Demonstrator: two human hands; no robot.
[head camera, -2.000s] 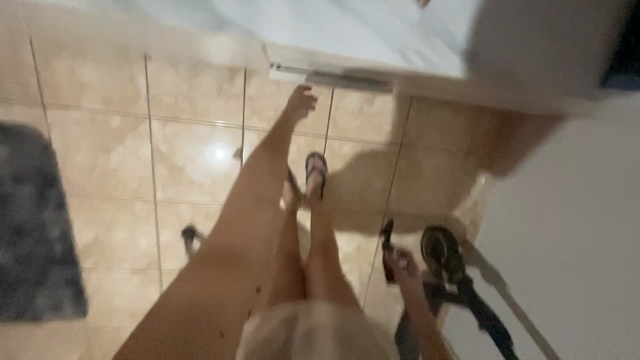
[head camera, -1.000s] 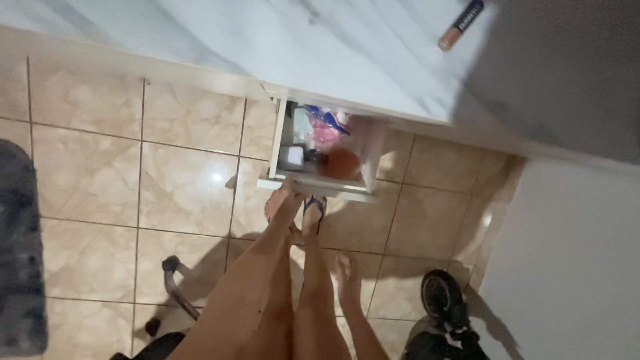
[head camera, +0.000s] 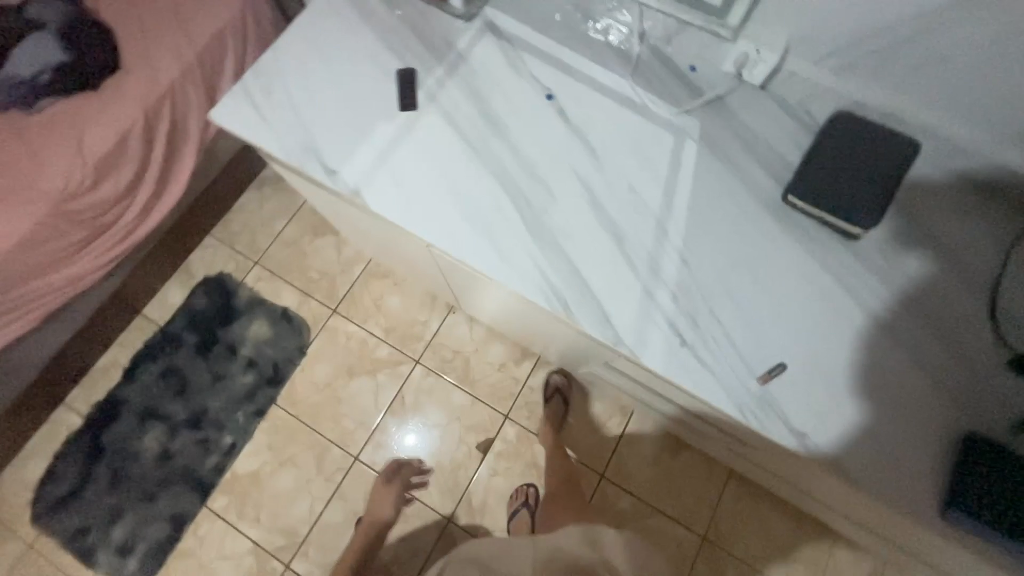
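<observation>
My left hand (head camera: 398, 486) hangs over the tiled floor with its fingers apart and nothing in it. My right hand is out of the frame. A white marble-patterned desk top (head camera: 512, 208) runs diagonally across the view. On it lie a battery (head camera: 772, 374) near the front edge, a small dark rectangular object (head camera: 407, 89) at the far left and a black-covered book (head camera: 853, 174) at the right. The drawer (head camera: 640, 384) under the front edge looks closed.
A grey shaggy rug (head camera: 172, 432) lies on the floor beside a bed with a pink sheet (head camera: 104, 184). A white cable (head camera: 704, 100) runs from a wall plug. A dark object (head camera: 988, 484) stands at the right edge. My sandalled feet (head camera: 524, 508) are below the desk.
The drawer, open one second ago with things in it, is closed now. My left hand has come away from its front, and my right hand has left the view. The view has swung toward the bed.
</observation>
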